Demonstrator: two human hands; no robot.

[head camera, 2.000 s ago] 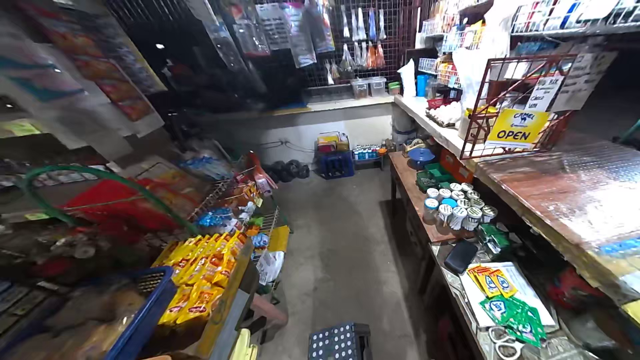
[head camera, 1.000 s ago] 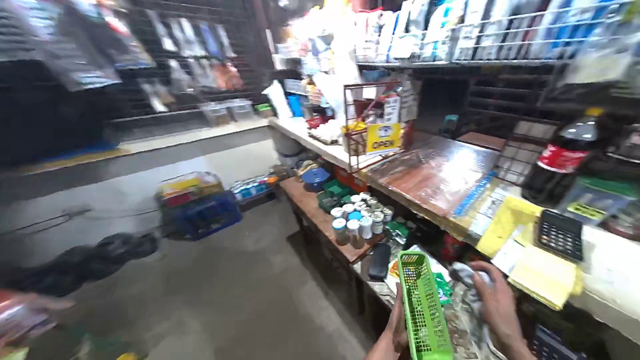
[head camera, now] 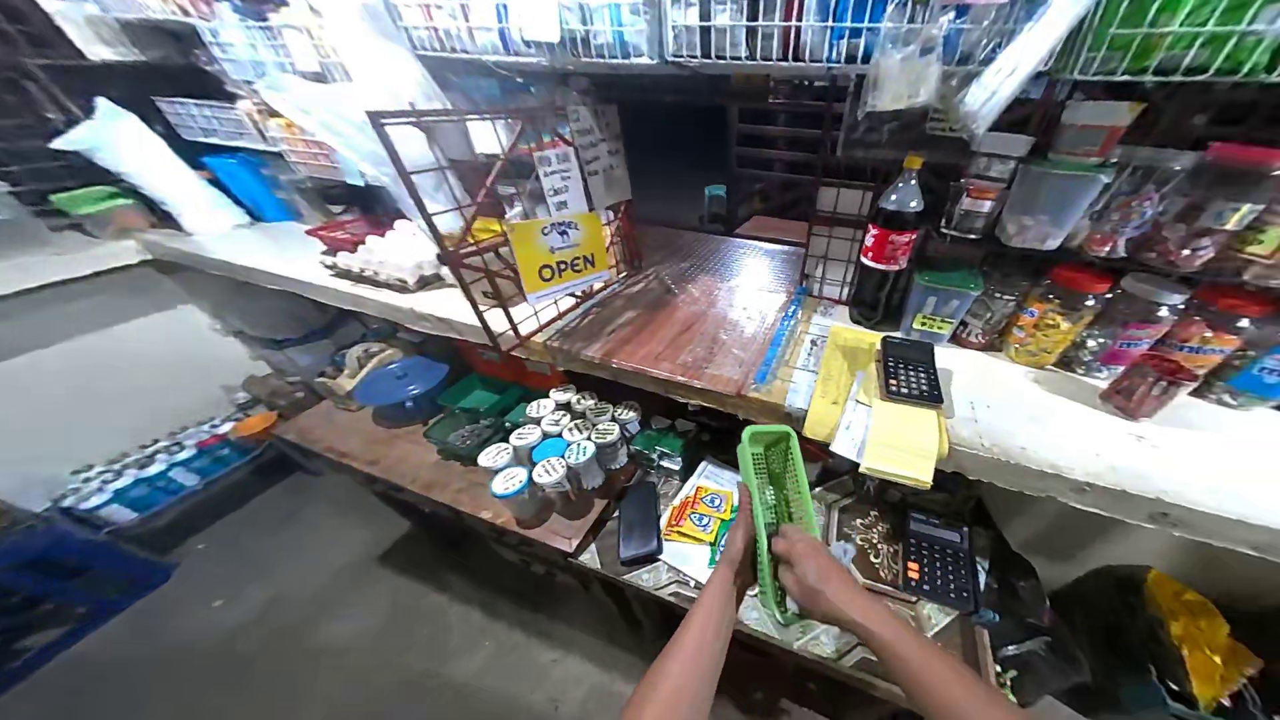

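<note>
A green perforated plastic basket (head camera: 775, 470) is tilted lengthwise over the low table. My left hand (head camera: 738, 545) grips its left side. My right hand (head camera: 808, 568) is at the basket's right side near the lower end, its fingers reaching over the rim and partly hidden inside; whether they hold anything does not show. Yellow-orange sachets (head camera: 699, 514) and a green packet (head camera: 722, 538) lie on white paper just left of the basket. A dark phone or wallet (head camera: 639, 522) lies further left. A black calculator (head camera: 939, 560) is to the right.
Several lidded jars (head camera: 553, 450) and a blue lidded bowl (head camera: 400, 385) stand on the low wooden table (head camera: 370, 450). Above runs a counter (head camera: 1050, 440) with yellow paper pads (head camera: 905, 440), another calculator (head camera: 910, 370), a cola bottle (head camera: 890, 250) and candy jars. A blue crate (head camera: 75, 590) sits lower left.
The view has swung right. My right hand, holding a greyish cloth or plastic beside the basket a second ago, is now at the basket with its fingers over the rim.
</note>
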